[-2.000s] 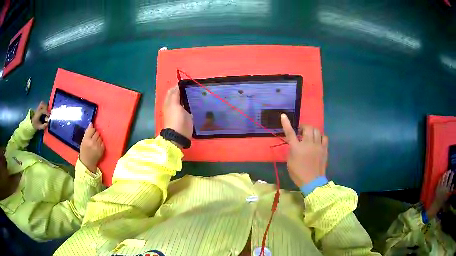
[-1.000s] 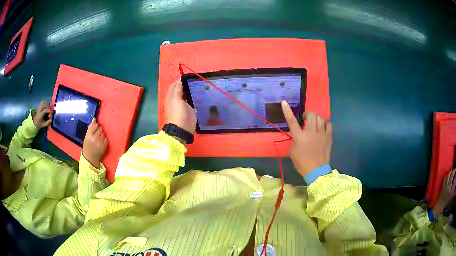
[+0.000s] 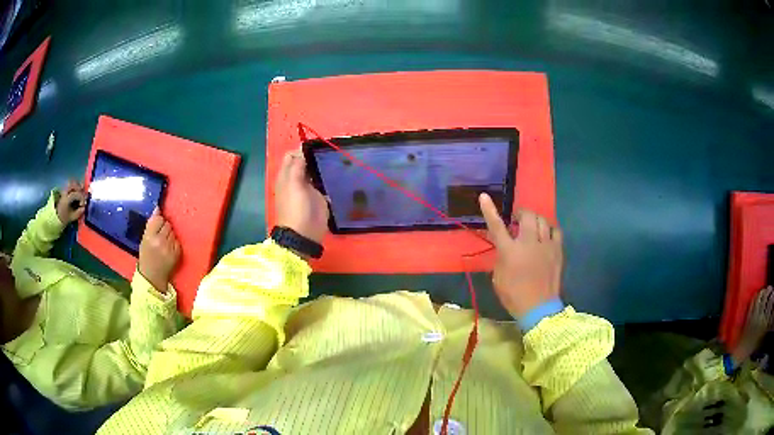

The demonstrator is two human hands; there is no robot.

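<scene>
A black-bordered tablet point(image 3: 399, 191) with a lit bluish page lies over an orange-red foam pad point(image 3: 407, 98). A dark window point(image 3: 464, 200) shows at its lower right corner. My left hand point(image 3: 300, 200), with a black wristband, holds the tablet's left edge. My right hand point(image 3: 528, 259), with a blue wristband, has its index finger extended at the dark window; whether it touches the glass cannot be told. A thin red cord point(image 3: 469, 348) rises from my chest, passes by my right hand and crosses the screen to the tablet's upper left corner.
The green line surface point(image 3: 636, 170) stretches around the pad. At left, another person's hands hold a tablet point(image 3: 125, 200) on an orange pad point(image 3: 204, 183). A further pad point(image 3: 38, 76) lies far left. At right are stacked orange pads point(image 3: 747, 246) and a person's hand. A small white piece point(image 3: 277, 80) is at the pad's corner.
My right index finger stays at the dark window, slightly lower on it than a second ago. The page on the screen looks slightly different. My left hand keeps its hold.
</scene>
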